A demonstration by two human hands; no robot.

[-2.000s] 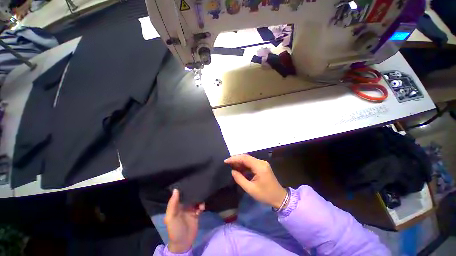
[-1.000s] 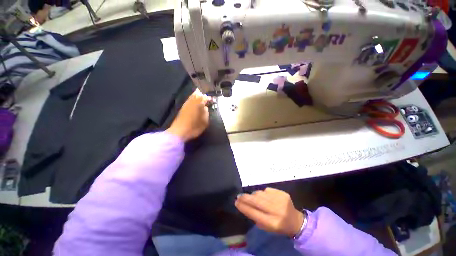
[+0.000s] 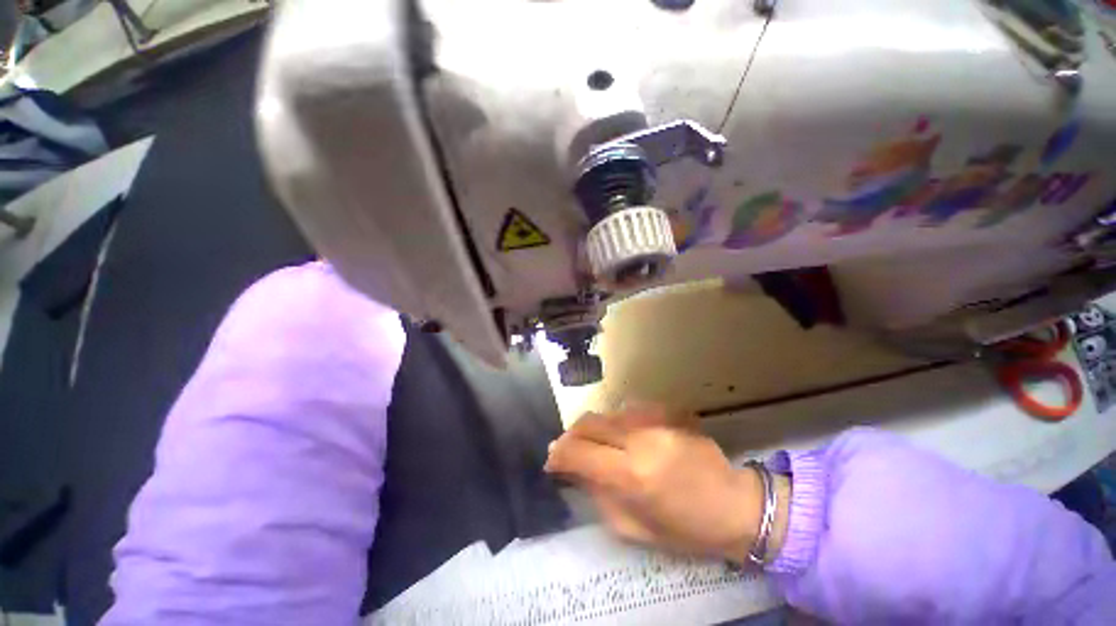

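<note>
A dark cloth panel (image 3: 447,489) lies on the machine table and runs under the white sewing machine head (image 3: 355,159). My left sleeve reaches up over the cloth behind the head, which hides my left hand. My right hand (image 3: 643,477) is right of the cloth, just in front of the needle area, slightly blurred, with its fingertips pinched at the cloth's right edge. The needle and presser foot are mostly hidden. The knurled tension dial (image 3: 632,245) shows on the head's front.
Red-handled scissors (image 3: 1040,373) lie on the table at the right, beside a tray of small metal parts (image 3: 1098,355). Dark and maroon scraps (image 3: 802,297) lie under the machine arm. More dark cut panels (image 3: 159,269) spread on the left. Ruler marks (image 3: 587,593) run along the front edge.
The view has moved much closer to the machine head. My left hand, earlier on the cloth, has gone behind the head. My right hand has moved up along the cloth edge towards the needle.
</note>
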